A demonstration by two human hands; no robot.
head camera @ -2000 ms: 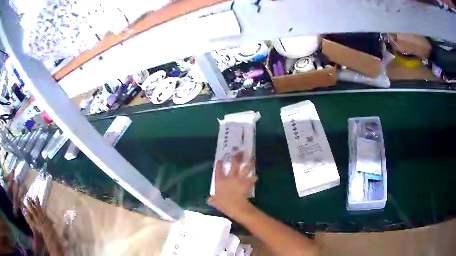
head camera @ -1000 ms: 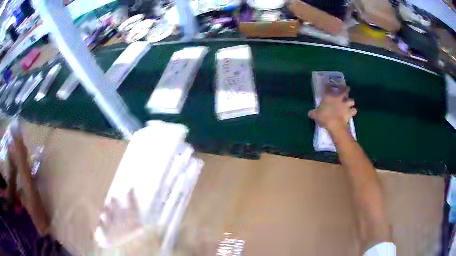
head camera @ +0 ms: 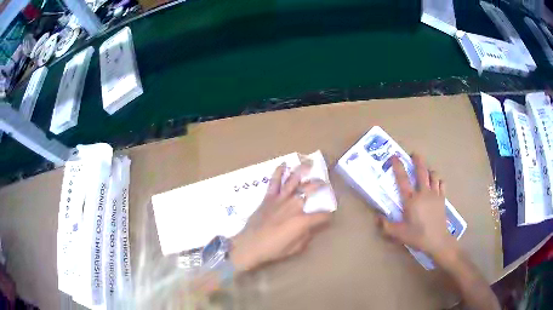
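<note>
A long white retail box lies on the cardboard bench cover, its right end flaps open. My left hand, with a watch on the wrist, lies over its right part, fingers on the open end. A filled blister tray lies slanted on the bench just right of the box, not touching it. Dark shapes and white paper show in the tray. My right hand is on the tray, fingers spread over its middle and thumb at its left edge. Whether it grips the tray is hard to tell.
Overlapping white boxes stand at the bench's left. More white boxes and a light-blue card lie on the dark right end, beside tiny white pieces. The green conveyor belt behind carries boxes at both sides. A grey post is at left.
The view has shifted right. The tray has moved from the belt to the bench with my right hand. My left hand has left the box stack and is now on a single box.
</note>
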